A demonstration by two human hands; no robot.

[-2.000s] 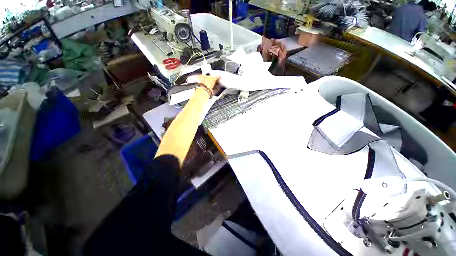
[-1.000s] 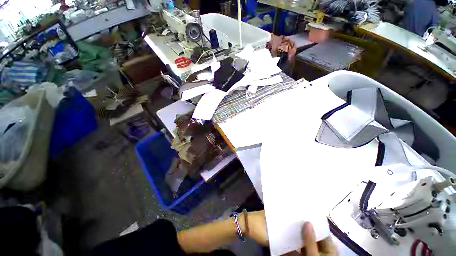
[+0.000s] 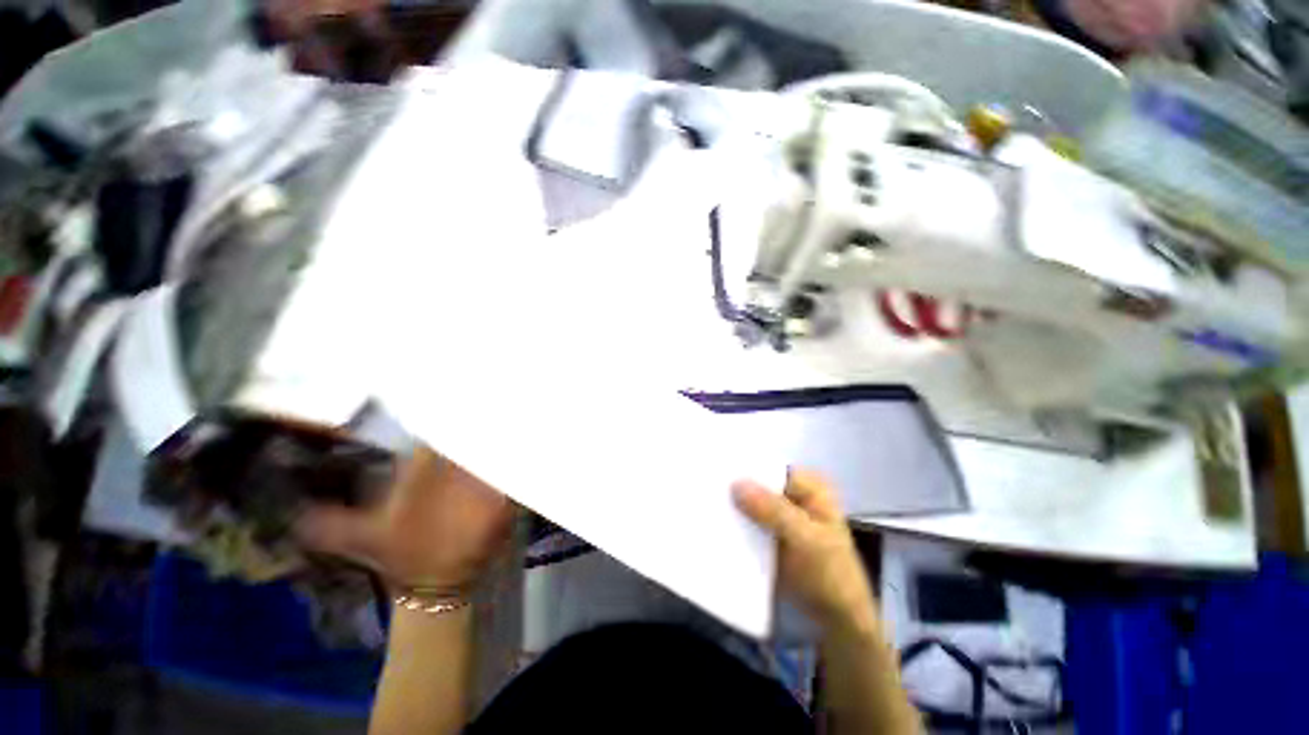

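Note:
My right hand (image 3: 821,553) is closed on the lower corner of a white panel (image 3: 675,531), thumb on top, at the table's front edge. My left hand (image 3: 445,524) is blurred, beside the panel's left edge; whether it grips anything cannot be told. A grey panel with dark edging (image 3: 876,452) lies right of the white panel, partly behind my right hand. The white sewing machine (image 3: 933,201) stands behind it. A dark binding strip (image 3: 718,259) runs down to the presser foot area (image 3: 768,323), where details are blurred.
Red-handled scissors (image 3: 919,313) lie under the machine arm. Dark-edged panels (image 3: 596,129) lie behind the work, near the pale trough (image 3: 991,36). White offcut strips (image 3: 151,359) are piled at left. A blue crate (image 3: 230,618) is below left.
The view has swung right toward the machine. My right hand has come into view holding the white panel. My left hand has moved from the panel's lower end to its left edge.

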